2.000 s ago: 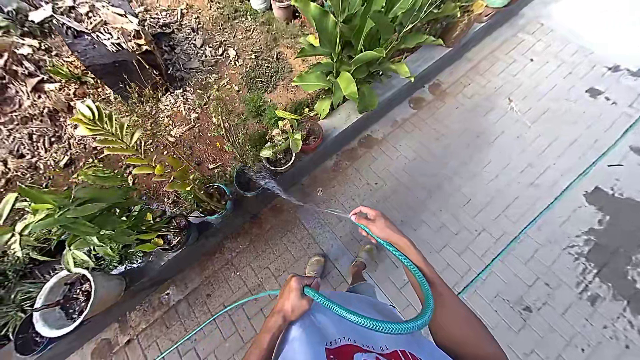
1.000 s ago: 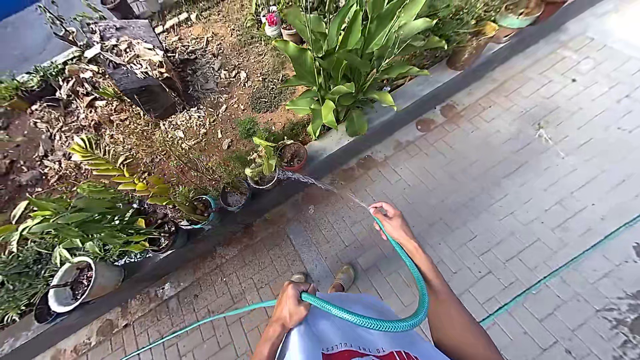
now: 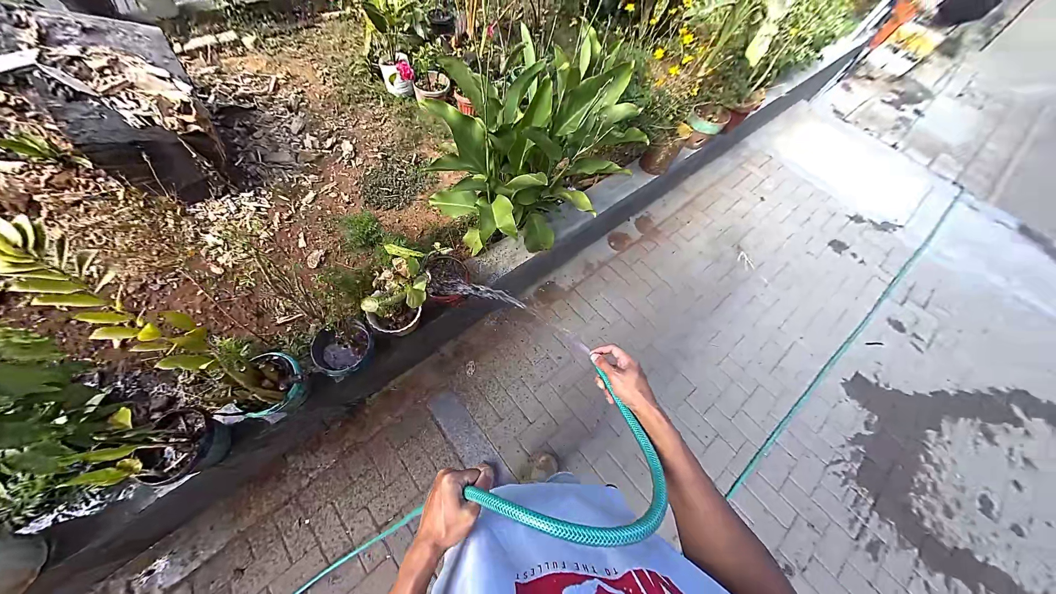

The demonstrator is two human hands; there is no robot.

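Observation:
A green braided garden hose (image 3: 577, 528) bends in a U in front of my shirt. My right hand (image 3: 623, 379) grips it close to its open end, with the fingers near the mouth. Water (image 3: 495, 293) sprays from there to the left, into a reddish pot (image 3: 445, 276) on the bed's edge. Lower down, my left hand (image 3: 452, 507) is closed around another part of the hose. Left of the reddish pot stand a white-rimmed pot with a leafy plant (image 3: 396, 318) and a dark pot (image 3: 341, 351) with water in it.
A dark curb (image 3: 396, 375) runs diagonally between the planted bed and the brick paving (image 3: 676, 272). A large leafy plant (image 3: 528, 140) leans over the curb. The hose's long run (image 3: 850, 338) crosses the paving at right. A teal-rimmed pot (image 3: 289, 388) stands at left.
The water has moved right along the row, from the dark pot two seconds ago, past the white-rimmed pot, to the reddish one. Both hands keep their hold on the hose. The view has shifted.

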